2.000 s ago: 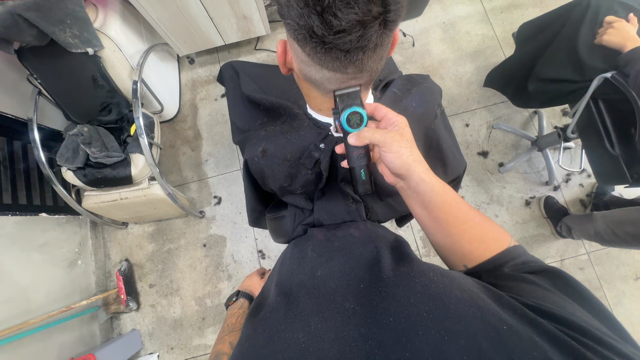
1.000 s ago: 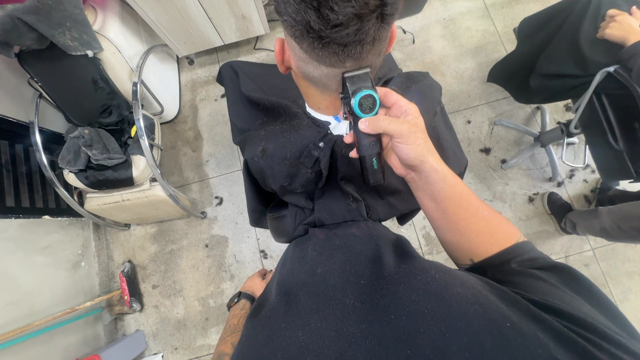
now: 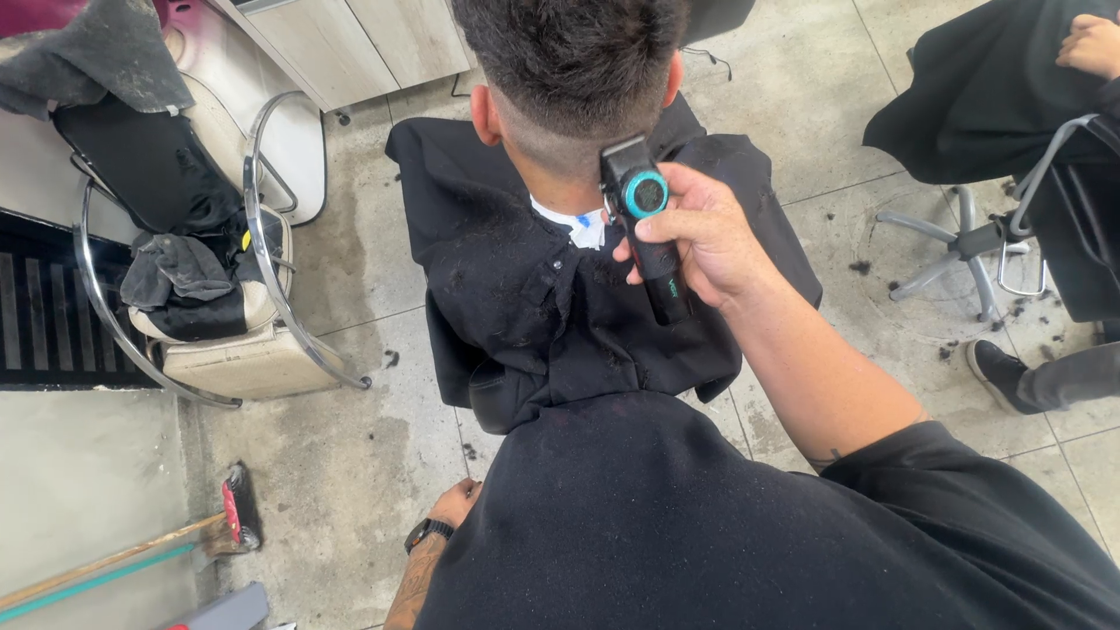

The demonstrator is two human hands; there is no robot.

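Observation:
A black VGR hair clipper (image 3: pixel 646 232) with a turquoise ring is held in my right hand (image 3: pixel 700 232). Its blade end is at the lower right of the back of a seated person's head (image 3: pixel 573 79), near the hairline; contact is hard to tell. The sides and nape are cut short, the top is longer and dark. A white neck strip (image 3: pixel 584 229) shows at the collar of the black cape (image 3: pixel 499 280), which has hair clippings on it. My left hand (image 3: pixel 457 503), with a black watch on its wrist, hangs low beside my black top, its fingers mostly hidden.
At left stands a cream chair with chrome arms (image 3: pixel 256 201), grey towels (image 3: pixel 175 267) lying on it. A broom head (image 3: pixel 241 507) is at lower left. Cabinets (image 3: pixel 324 48) stand behind. On the right, another caped person sits by a chair base (image 3: pixel 971 241). Hair clippings dot the tiled floor.
My right hand and the clipper have moved right and a little up from the middle of the nape to its right side. The left hand has stayed low.

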